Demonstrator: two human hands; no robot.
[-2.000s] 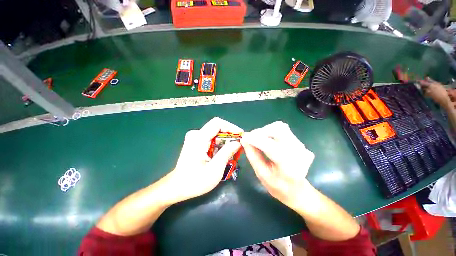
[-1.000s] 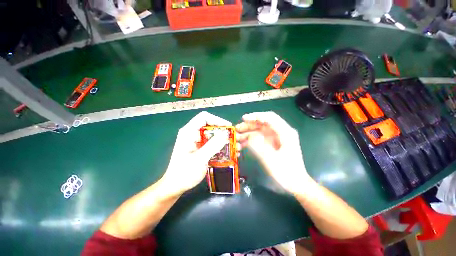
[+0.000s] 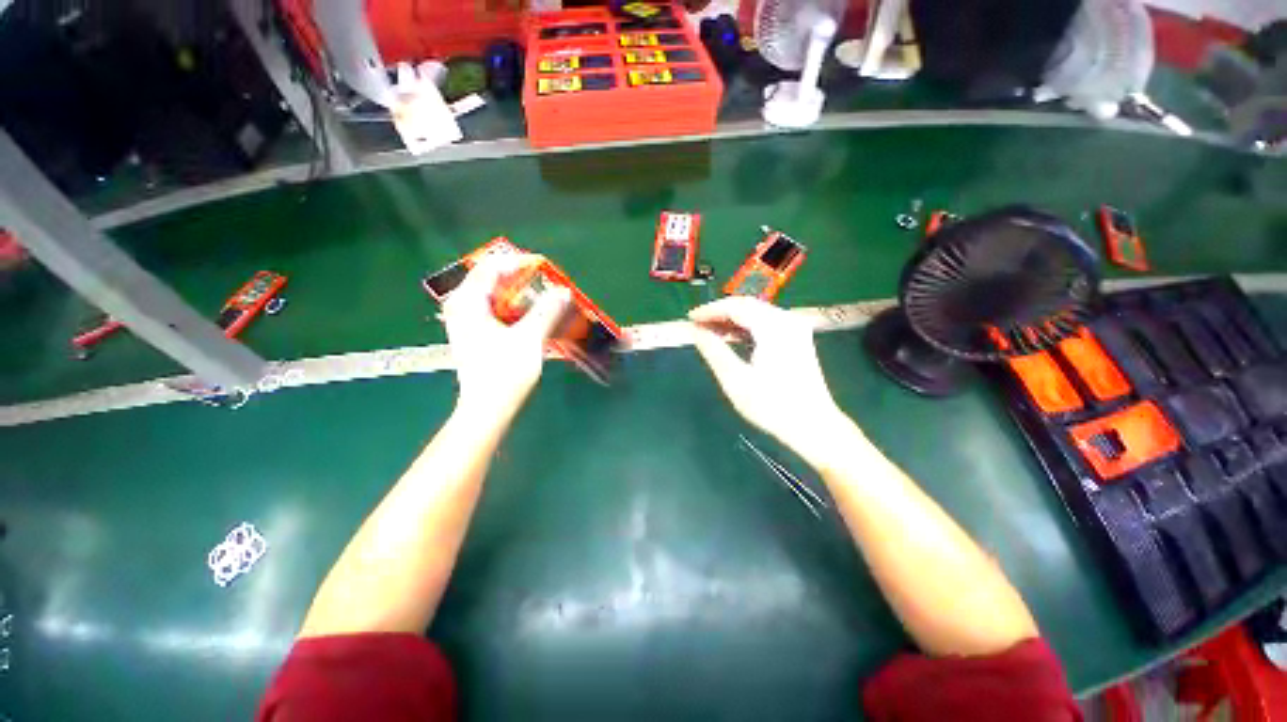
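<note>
My left hand [image 3: 497,332] holds a part-assembled phone [image 3: 586,339] with an orange-red rim, blurred and tilted, above the pale strip at the belt's near edge. Another phone [image 3: 449,277] shows just behind that hand on the belt. My right hand [image 3: 769,370] is over the strip, thumb and fingertips close together beside a phone [image 3: 766,267] on the belt; I cannot tell whether anything small is between them. Tweezers [image 3: 781,474] lie on the green bench below my right hand.
More phones, one at centre [image 3: 676,247], lie on the belt. A black fan [image 3: 999,289] stands right, beside a black blister tray [image 3: 1214,409] with orange housings [image 3: 1126,440]. White rings [image 3: 237,553] lie at bench left. A red divided box [image 3: 621,106] is across the belt.
My left hand has lifted the phone from the bench and moved it forward and left to the belt. My right hand has moved slightly forward. The tweezers now show.
</note>
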